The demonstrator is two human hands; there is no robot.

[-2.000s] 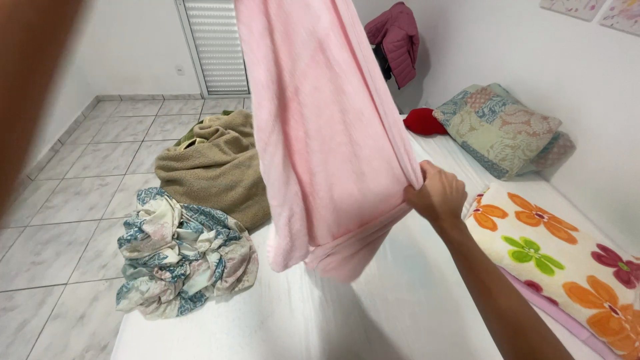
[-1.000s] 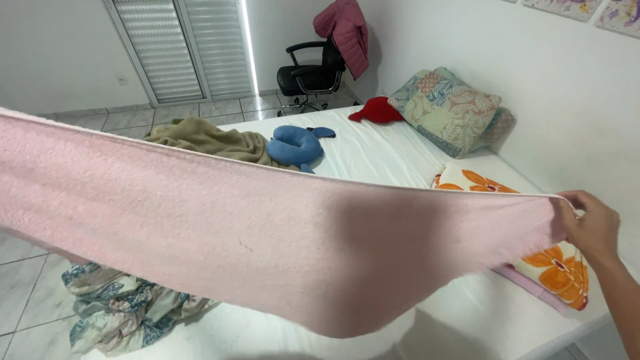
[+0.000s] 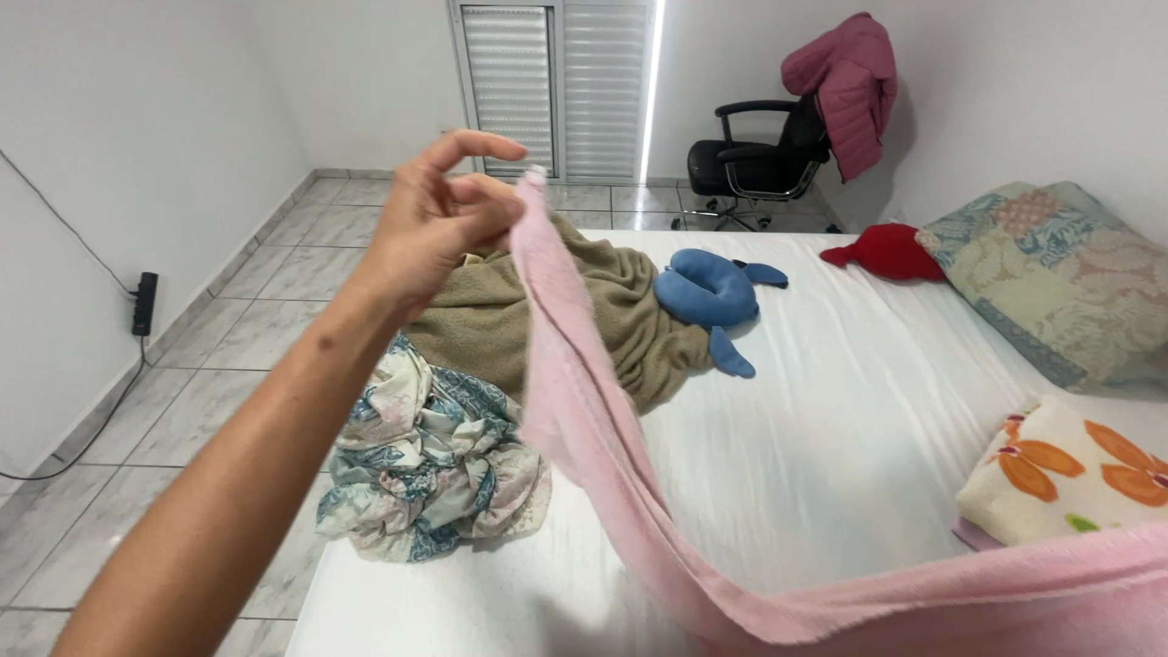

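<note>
My left hand (image 3: pixel 452 219) pinches one corner of a pink fleece blanket (image 3: pixel 584 365) between thumb and fingers, raised over the bed. From there the cloth hangs down, sags low over the white sheet (image 3: pixel 785 456) and runs out of view at the lower right. My right hand is out of view. Below my left hand lie a crumpled olive-brown blanket (image 3: pixel 630 301) and, nearer, a bunched blue, white and pink patterned cloth (image 3: pixel 438 465). A blue neck pillow (image 3: pixel 703 287) touches the brown blanket.
On the bed's right side are a red cushion (image 3: pixel 890 253), a patterned pillow (image 3: pixel 1049 274) and folded floral fabric (image 3: pixel 1049 465). A black office chair (image 3: pixel 748 164) with a pink jacket (image 3: pixel 853 91) stands beyond. At left, a power strip (image 3: pixel 144 304) hangs by the wall above the tiled floor.
The pink blanket, spread wide across the view a second ago, now hangs narrow and sagging from my left hand. My left hand has come into view; my right hand has left it.
</note>
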